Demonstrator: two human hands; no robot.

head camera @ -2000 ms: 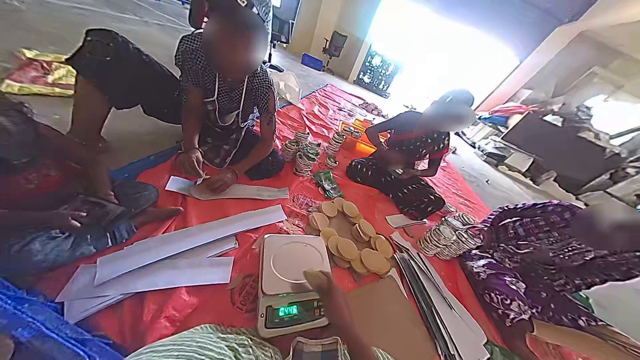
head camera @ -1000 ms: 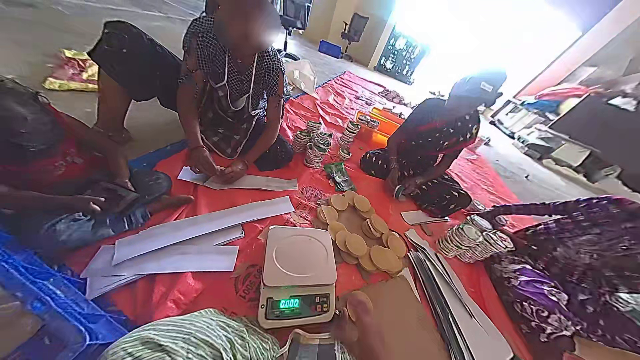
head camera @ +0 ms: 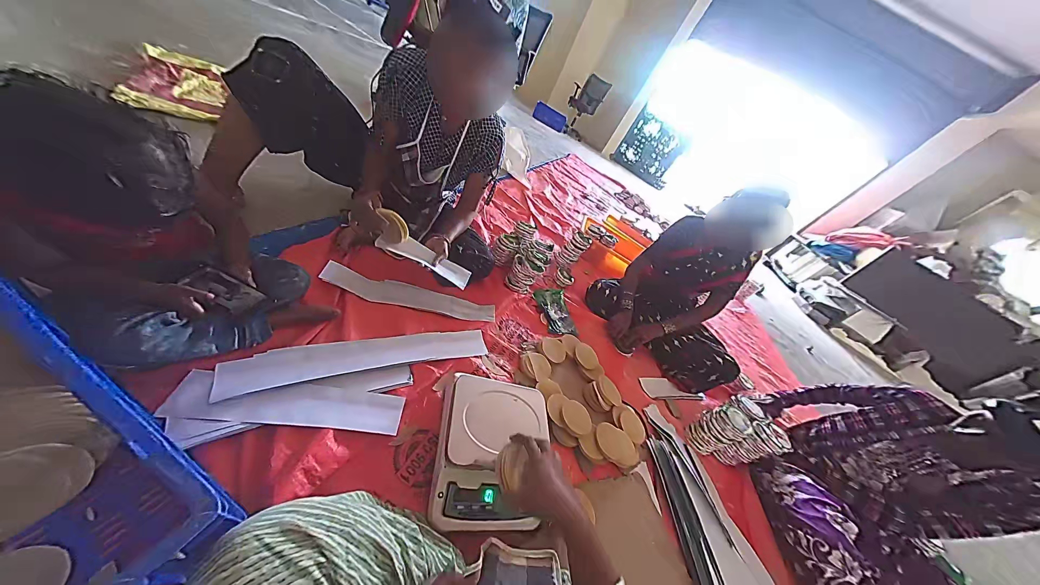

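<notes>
Low over the right edge of a white digital scale (head camera: 494, 414), my right hand (head camera: 543, 479) grips a small stack of round tan discs (head camera: 510, 466). The scale's plate bears nothing, and its green display is lit. Just beyond the hand, many similar discs (head camera: 577, 416) lie in a rough ring on the red sheet. Another disc shows partly behind my wrist, on a brown cardboard sheet (head camera: 630, 520). My left hand is not seen; my knee under striped green cloth fills the lower middle.
Long white paper strips (head camera: 349, 366) lie left of the scale, and a blue crate (head camera: 154, 455) stands at lower left. More strips (head camera: 707, 504) lie at right, beside bundled discs (head camera: 738, 431). Several people sit around; one opposite holds tan discs (head camera: 393, 226) and a white strip.
My right hand has come up from beside the scale's lower right corner to its right edge, and a disc stack now shows in it. The person opposite now holds tan discs.
</notes>
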